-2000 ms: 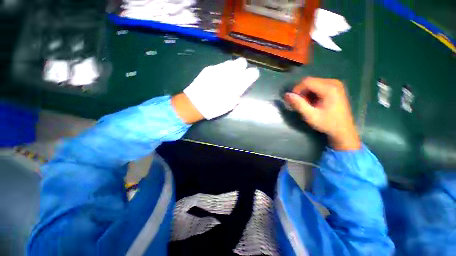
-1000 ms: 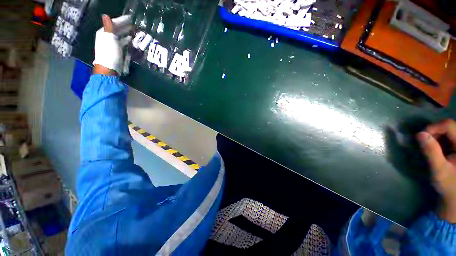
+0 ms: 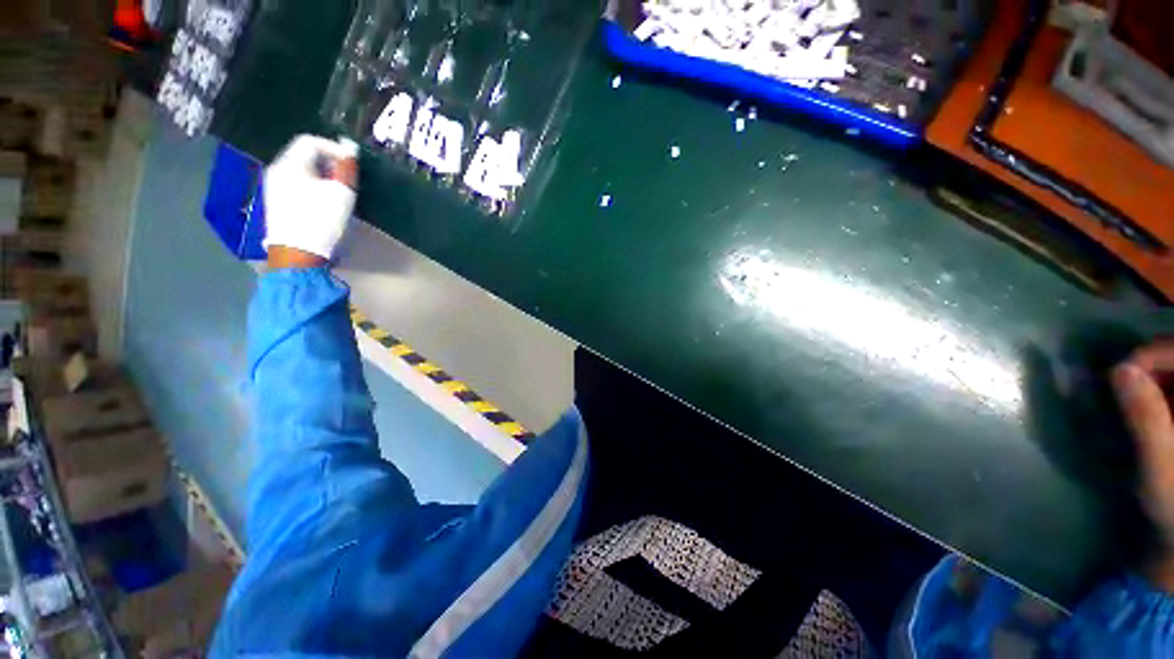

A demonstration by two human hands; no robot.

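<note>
My left hand (image 3: 309, 200), in a white glove with a bare fingertip showing, is over the bench's front edge beside the clear blister tray (image 3: 431, 84). Its fingers are curled; whether they hold anything cannot be seen. Several white plastic parts (image 3: 439, 142) lie in a row in the tray's pockets, just right of the hand. My right hand (image 3: 1152, 418), bare, is cut off by the right edge, low over the bench with fingers bent; its grip is hidden.
A blue-edged bin (image 3: 773, 88) heaped with white parts stands at the back. Right of it is the orange fixture block (image 3: 1049, 148) with a grey insert (image 3: 1118, 84). Tiny white bits lie on the green bench (image 3: 605, 258). More white parts (image 3: 196, 64) lie at far left.
The view has swung left since the oldest frame. My left hand went from the bench middle to the blister tray, then down to the bench edge, its fingers curling in.
</note>
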